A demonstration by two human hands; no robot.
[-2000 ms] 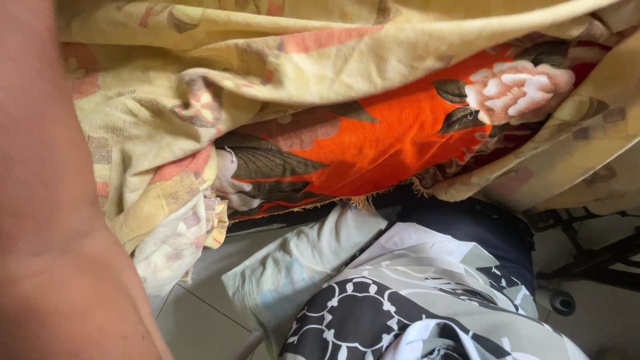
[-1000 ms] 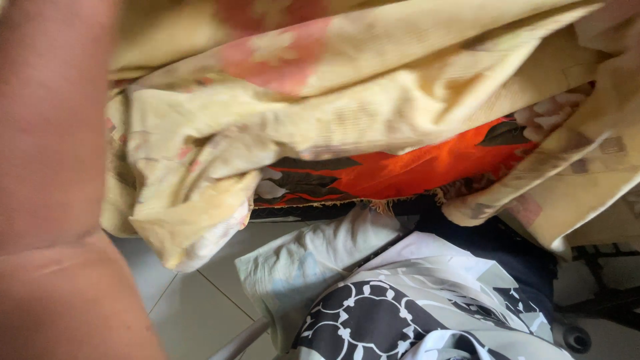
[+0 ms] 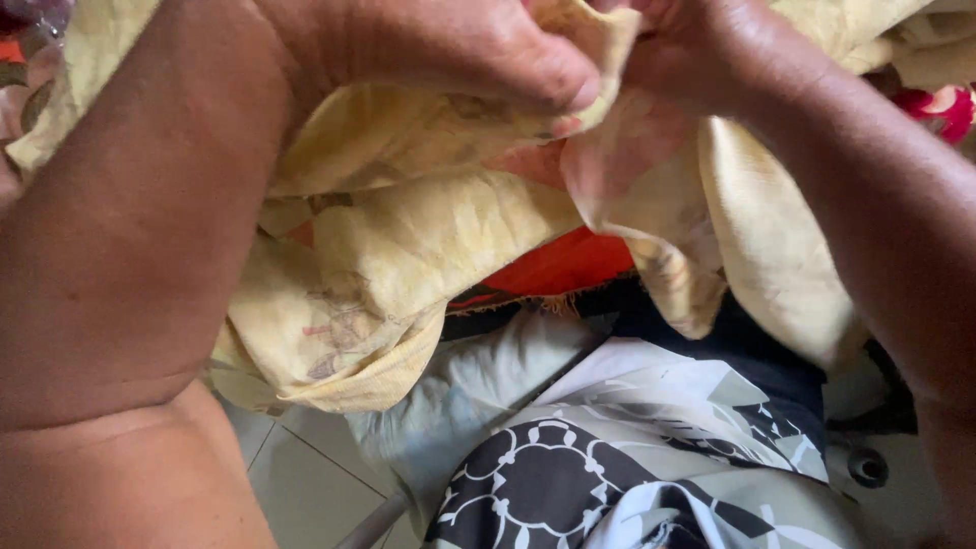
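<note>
A yellow patterned cloth [image 3: 427, 244] hangs in loose folds across the upper half of the head view. At the top, my left hand [image 3: 488, 53] is closed on an edge of it, the thumb pressed over the fabric. Close by on the right, my right hand [image 3: 679, 53] also grips the cloth; its fingertips are cut off by the frame's top and partly blurred. Between the folds shows an orange-red cloth [image 3: 568, 263] with a frayed, fringed edge.
Black, white and grey patterned fabric [image 3: 610, 457] covers my lap. A pale green cloth [image 3: 465, 389] hangs beside it, by a metal tube [image 3: 374, 522]. Floor tiles [image 3: 313, 457] lie below. A caster wheel [image 3: 868, 467] stands at the lower right.
My hands have come into view at the top, holding the yellow cloth; before, only an arm showed at the left. The yellow cloth now covers more of the orange-red one.
</note>
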